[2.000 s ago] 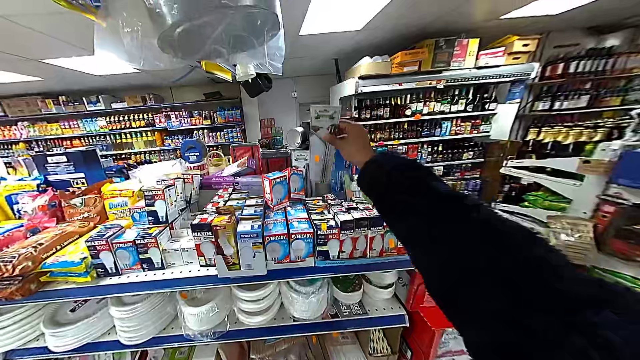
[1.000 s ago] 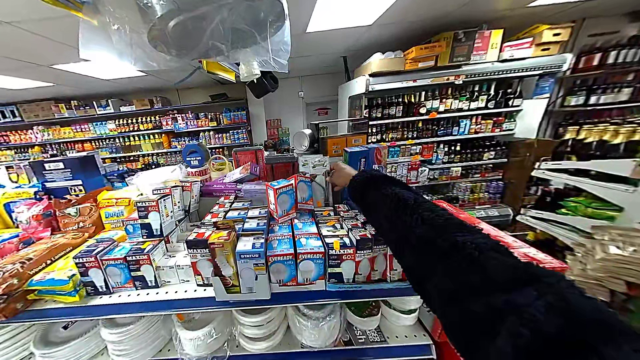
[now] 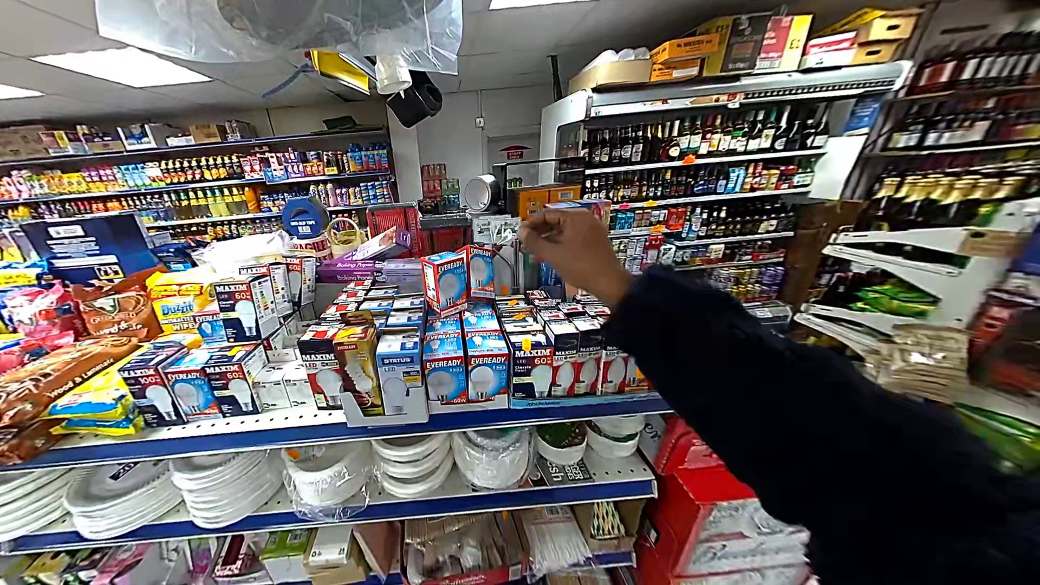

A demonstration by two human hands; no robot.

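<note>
My right hand (image 3: 569,248) is stretched out over the far side of the shelf top, thumb and fingertips pinched together. Just left of the fingertips is a flat, clear-fronted packet (image 3: 494,231); whether the fingers grip its edge cannot be told. A blue box (image 3: 549,280) is partly hidden behind the hand. Nearer stand two tilted Eveready light bulb boxes (image 3: 445,282) on top of stacked Eveready boxes (image 3: 486,366). Rows of Maxim bulb boxes (image 3: 532,366) are below the wrist, with a Status bulb box (image 3: 400,372) to their left. My left hand is out of view.
Wipes packs (image 3: 183,309) and baking paper boxes (image 3: 349,268) share the top shelf (image 3: 276,426). Stacked white plates (image 3: 227,483) fill the shelf below. A red box (image 3: 699,496) stands at the right end. A plastic-wrapped object (image 3: 284,28) hangs overhead; a bottle fridge (image 3: 707,166) stands beyond.
Two seconds ago my right hand held a flat packet up above the bulb boxes. Hand and packet came down behind the tilted boxes by one second ago, and the hand is still near there.
</note>
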